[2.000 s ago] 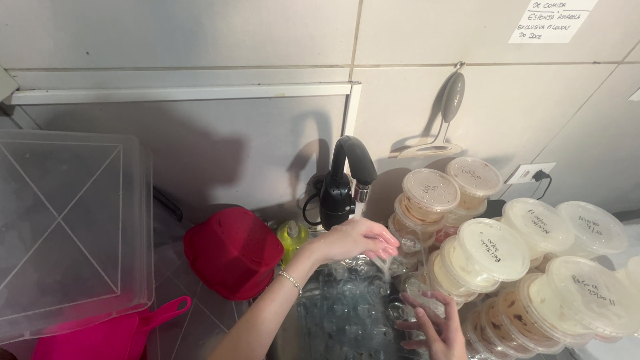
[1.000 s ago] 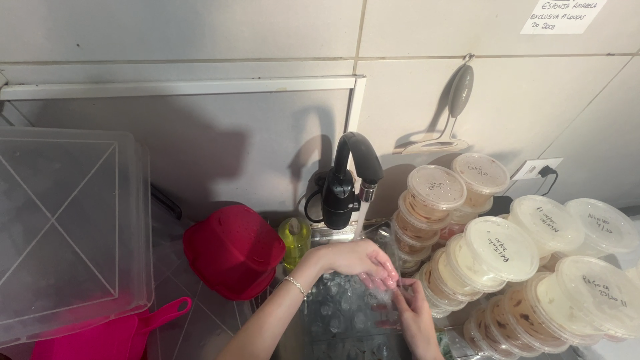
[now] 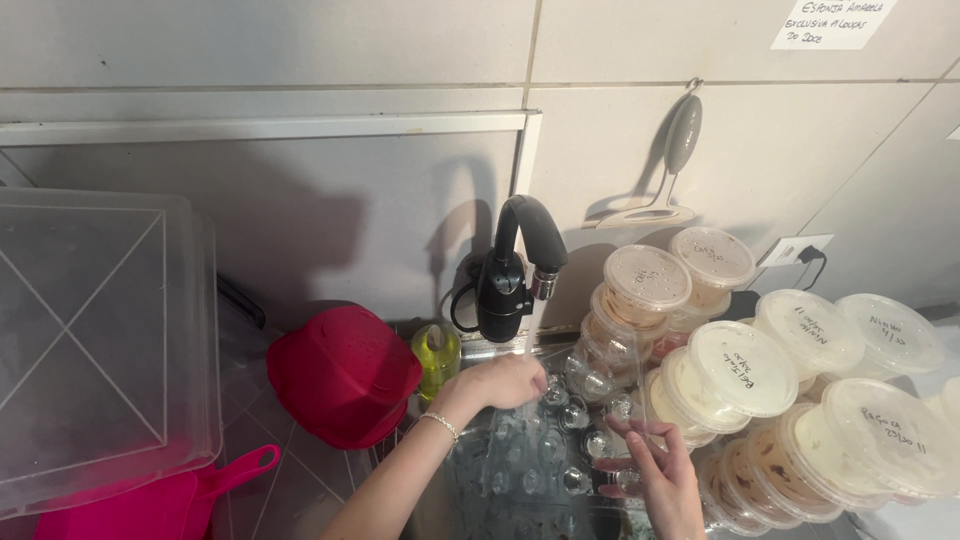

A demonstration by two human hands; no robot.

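Observation:
Water runs from the black faucet (image 3: 529, 259) onto my left hand (image 3: 510, 381), whose fingers are curled; whether it grips anything cannot be told. A clear plastic tray with round domed cavities (image 3: 574, 416) lies tilted over the sink (image 3: 480, 480). My right hand (image 3: 651, 457) supports its right side, fingers spread behind and along the clear plastic. More clear, rounded shapes show in the sink below, blurred by water.
Stacked lidded tubs (image 3: 742, 367) with handwriting stand right of the sink. Left are a red plastic bowl (image 3: 337, 375), a yellow-green bottle (image 3: 435, 360), a large clear bin (image 3: 97, 337) and a pink plastic item (image 3: 135, 502). A grey-handled utensil (image 3: 682, 135) hangs on the wall.
My hands were close together a second ago; now they are apart, the right one lower and further right along the clear tray.

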